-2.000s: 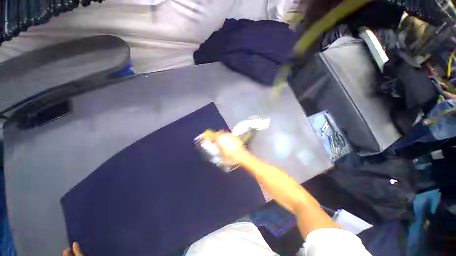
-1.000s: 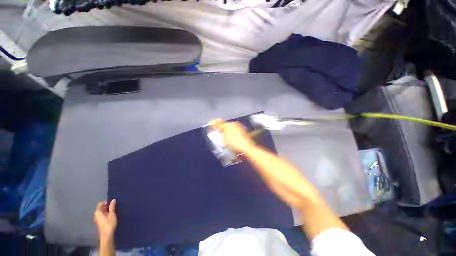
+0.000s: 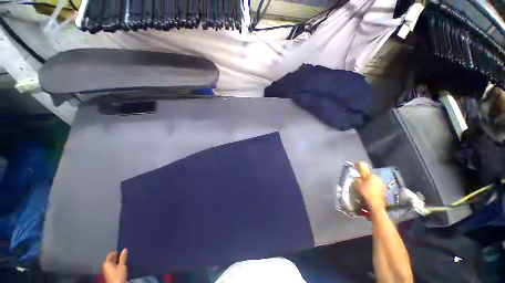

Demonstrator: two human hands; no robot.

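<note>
The navy garment [image 3: 210,204] lies flat and smoothed on the grey ironing table [image 3: 83,160]. My left hand [image 3: 116,267] is at its lower left corner, with thumb and fingertip at the cloth's edge; it is partly cut off by the bottom of the picture. My right hand [image 3: 370,188] is closed on the handle of the steam iron [image 3: 347,190], at the right end of the table, off the garment. The iron's silver rim shows on its left side.
The sleeve board [image 3: 130,70] is at the back left, with a dark smartphone [image 3: 138,108] near it. A crumpled navy heap [image 3: 326,94] lies at the back right. A pale blue tray [image 3: 390,182] is behind the iron. The yellow hose [image 3: 470,196] runs right. Black hangers [image 3: 160,14] hang above.
My right hand has moved the iron right, off the garment to the table's right end. My left hand stays near the garment's left edge, now lower in view. The camera view has shifted.
</note>
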